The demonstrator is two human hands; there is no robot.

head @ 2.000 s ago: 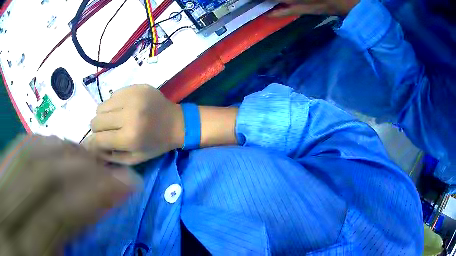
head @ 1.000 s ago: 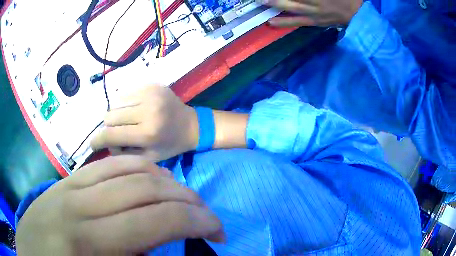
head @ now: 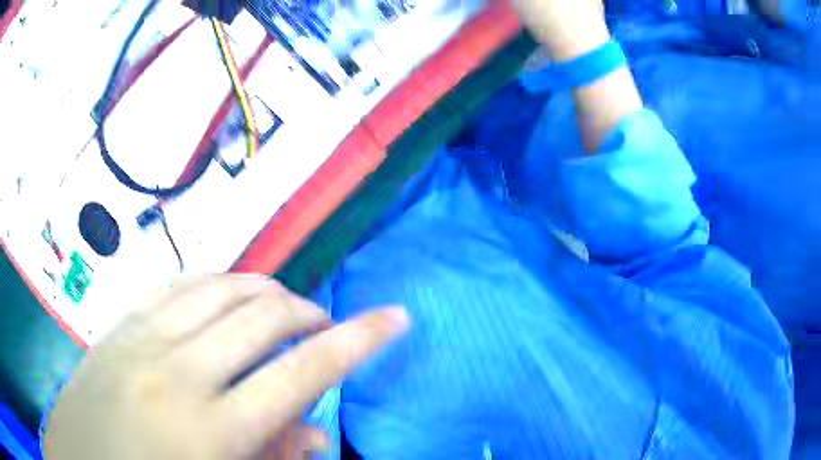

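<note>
The white back panel (head: 297,189) lies in its red cradle edging (head: 347,166), upper left. The blue mainboard (head: 338,36) is blurred and cut off by the top edge. My left hand (head: 202,368) is large and blurred at the lower left, over the panel's near end. Its fingers point right, apart, and I see nothing in them. My right hand (head: 563,25), with a blue wristband, reaches to the top edge beside the cradle and mainboard. Its fingers are cut off, so any hold is hidden.
On the panel are a black cable loop (head: 135,186), a yellow and red cable (head: 236,85), a round black speaker (head: 99,228) and a small green board (head: 77,277). Another person's blue clothing (head: 756,162) is close on the right.
My right hand has left the panel's near end and moved up and right to the mainboard side. My left hand's fingers have spread. The panel sits lower in view. The other person's hand no longer shows.
</note>
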